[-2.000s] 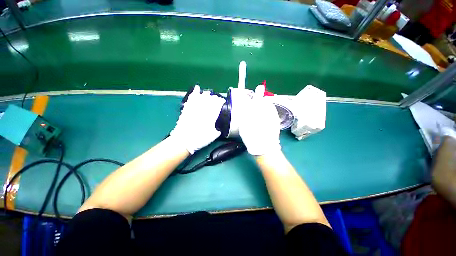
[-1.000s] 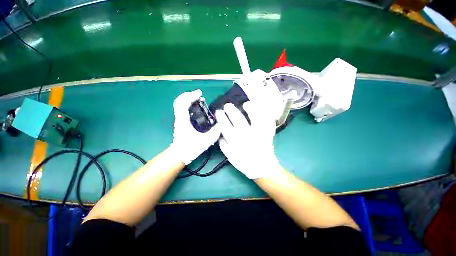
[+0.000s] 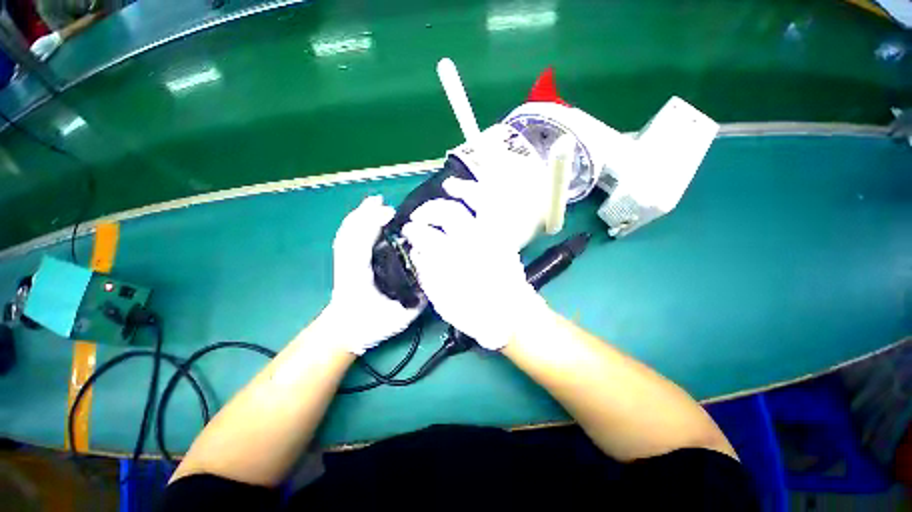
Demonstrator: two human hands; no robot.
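Observation:
A white camera body (image 3: 515,150) lies on the bench, its black head shell (image 3: 440,203) towards the left. Its white boxy mount (image 3: 662,168) is at the right, one white antenna (image 3: 457,98) points up and back, and another lies across the body. My left hand (image 3: 360,275), in a white glove, holds the small black lens module (image 3: 396,266) beside the shell's open end. My right hand (image 3: 475,270), also gloved, has its fingers at the module's inner side; what they pinch is hidden. The black screwdriver (image 3: 556,262) lies partly behind my right hand.
A teal-green controller box (image 3: 90,303) stands at bench left, with its black cord (image 3: 225,346) looped towards the screwdriver. The green conveyor belt (image 3: 250,110) runs behind the bench. A red pointed part (image 3: 546,88) is behind the body. A person's gloved hand (image 3: 45,45) shows far left.
The module and both hands have shifted slightly down and left in view. My right fingers have moved onto the module's inner side. More of the screwdriver now shows. The view has turned.

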